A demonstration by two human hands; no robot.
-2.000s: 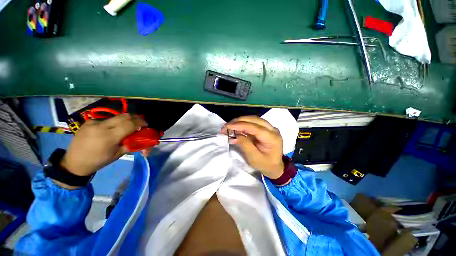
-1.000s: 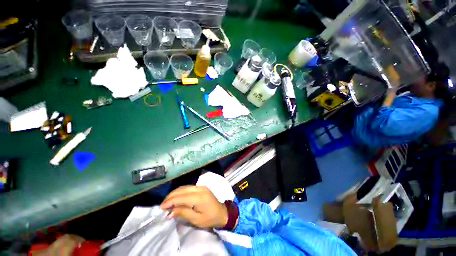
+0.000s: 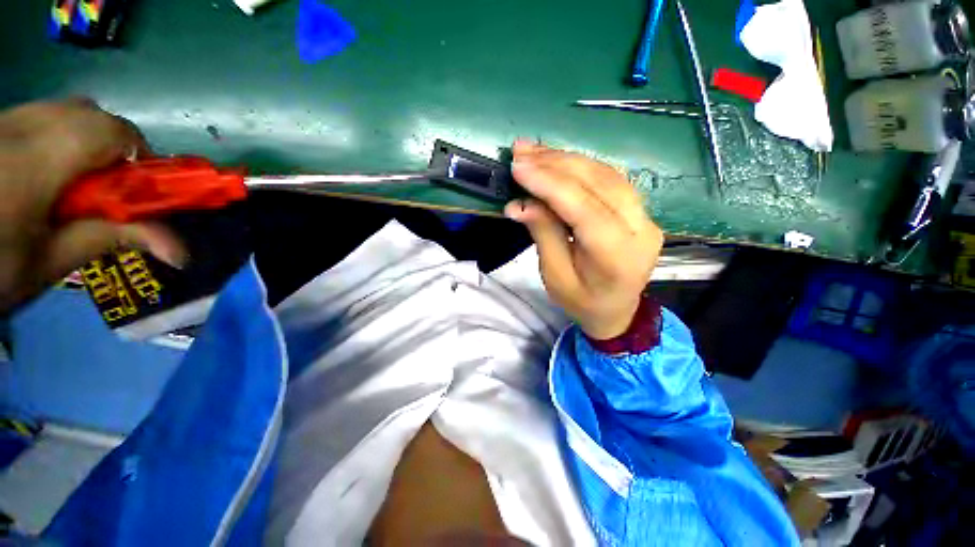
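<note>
My left hand (image 3: 64, 192), cut off by the left edge, is closed around the red handle of a tool (image 3: 160, 189) with a long thin metal shaft. The shaft points right and its tip shows at the left end of a small black device (image 3: 468, 171). Whether tip and device touch I cannot tell. The device has a dark rectangular screen with a bright reflection. My right hand (image 3: 588, 230) holds the device's right end between thumb and fingers, at the front edge of the green bench; the fingers hide that end.
On the green bench (image 3: 374, 96) are a blue pick (image 3: 323, 30), a blue-handled screwdriver (image 3: 646, 43), tweezers (image 3: 641, 107), a metal rod (image 3: 701, 96), a red piece (image 3: 739, 83), a white cloth (image 3: 789, 75) and whitish bottles (image 3: 896, 115). A black box with yellow markings (image 3: 128, 283) is below the bench.
My right hand has moved from over my lap to the device, which lay untouched on the bench, and taken hold of it. My left hand has brought the red-handled tool up to bench height.
</note>
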